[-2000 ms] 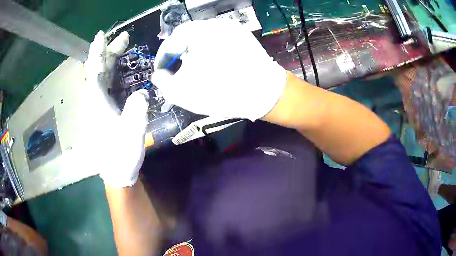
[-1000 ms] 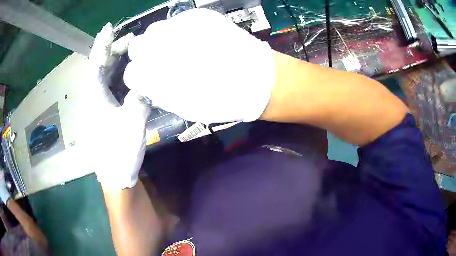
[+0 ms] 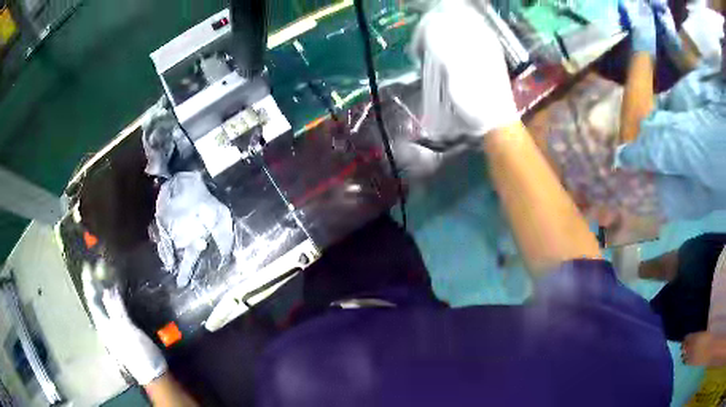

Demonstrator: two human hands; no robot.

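My left hand (image 3: pixel 123 330), in a white glove, is low at the left, over the seam between the pale surface and the black mat. It is blurred; no held thing shows. My right hand (image 3: pixel 466 75), also white-gloved and blurred, is stretched out over the right part of the bench. A dark edge shows under its palm; I cannot tell whether it holds something. A crumpled pale grey cloth (image 3: pixel 193 222) lies on the black mat between my hands. The small black wired unit cannot be made out.
A silver-white feeder box (image 3: pixel 199 67) stands at the far edge, a thick black body (image 3: pixel 248 36) before it. A black cable (image 3: pixel 376 95) crosses the red-brown surface. A white bracket (image 3: pixel 259 288) and orange marker (image 3: pixel 169 334) lie near. A neighbour's blue sleeve (image 3: pixel 677 159) is at right.
My hands have parted: the right moved far right, the left down and left. The wired unit that showed between them is out of sight. The view has shifted right, uncovering the mat and cloth.
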